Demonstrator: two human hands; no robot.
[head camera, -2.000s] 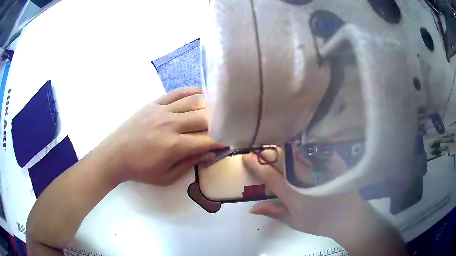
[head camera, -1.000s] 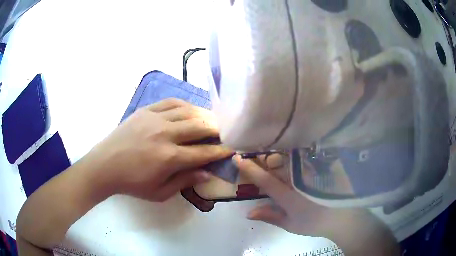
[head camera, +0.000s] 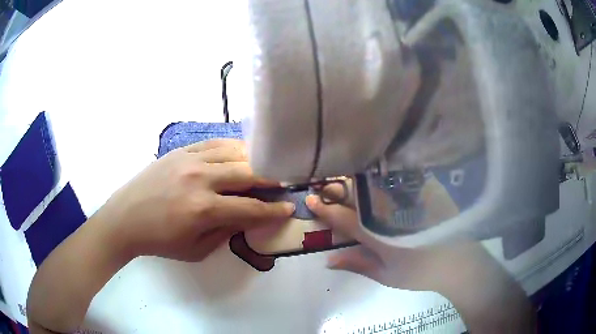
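Note:
A grey-blue denim flap piece (head camera: 200, 132) lies partly under my left hand (head camera: 196, 196), with a rounded corner and a stitch line near its edge. A small part of it shows between my fingertips, below the sewing machine head. My left hand lies flat on the piece, fingers towards the needle area. My right hand (head camera: 353, 225) has its fingertips at the piece's near edge, close to the dark finger guard (head camera: 334, 190); the eye guard partly covers this hand. The whitish machine head (head camera: 287, 91) hides the rest of the piece; the needle point is not clear to see.
Two dark navy cut pieces (head camera: 29, 171) lie at the far left. The cream machine bed (head camera: 271, 236) has a red tape mark (head camera: 317, 239) and a brown corner piece (head camera: 251, 253). The eye guard (head camera: 428, 244) stands right of the head. A printed ruler (head camera: 398, 324) runs along the front edge.
The denim piece has turned, so its far edge now runs nearly level, with a rounded corner at the left. Both hands stay on it near the needle area. The camera view has shifted a little.

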